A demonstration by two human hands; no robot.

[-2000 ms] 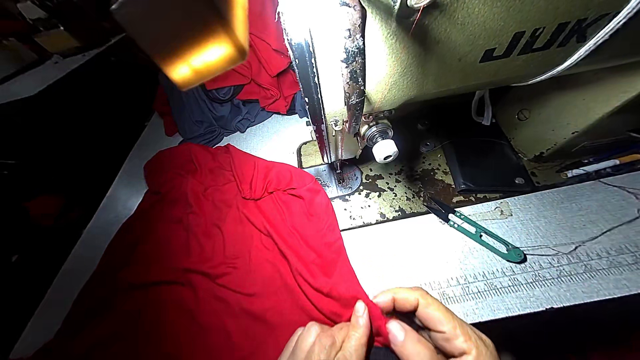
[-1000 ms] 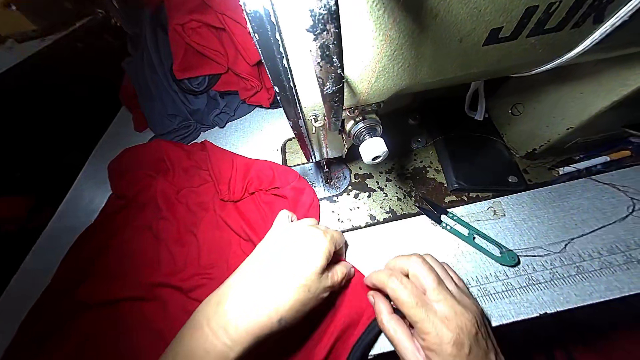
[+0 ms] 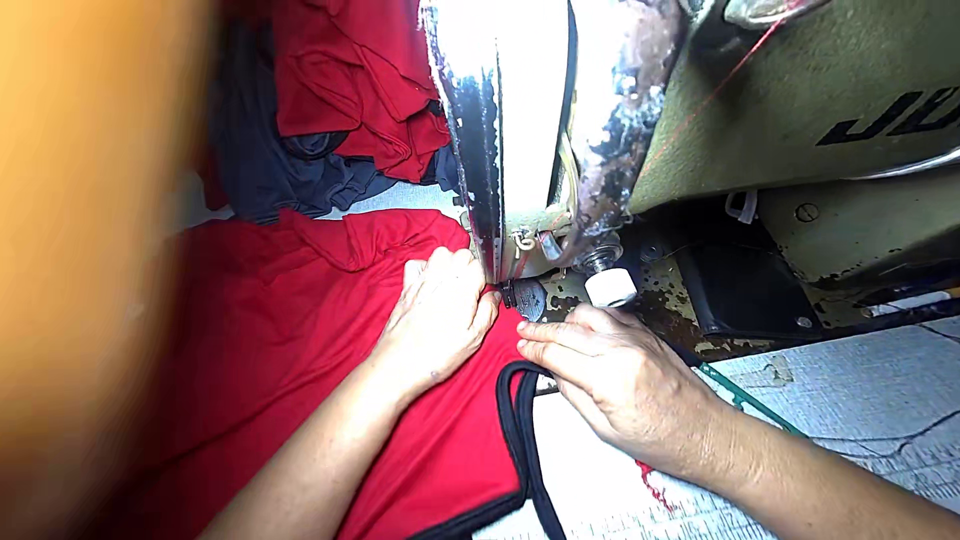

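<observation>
A red knit fabric piece (image 3: pixel 300 337) with black binding (image 3: pixel 514 420) along its edge lies under the needle area of a green Juki sewing machine (image 3: pixel 810 90). My left hand (image 3: pixel 442 315) rests on the fabric just left of the presser foot (image 3: pixel 510 294), its fingers curled and gripping a fold. To the right of the foot, my right hand (image 3: pixel 600 360) has its fingertips at the fabric's edge, close to the bound opening; whether it pinches the cloth cannot be told. Part of the fabric's edge is hidden beneath my right hand.
Behind the needle lie more red fabric (image 3: pixel 360 82) and dark grey fabric (image 3: pixel 277 165). Green thread snips (image 3: pixel 750 401) are partly covered by my right forearm. A black plate (image 3: pixel 746 289) sits on the machine bed. A blurred orange-yellow object (image 3: pixel 82 225) blocks the left side.
Both hands have moved up to the presser foot, bringing the fabric's edge there. The black-bound opening now shows below my right hand. The view has moved closer to the machine.
</observation>
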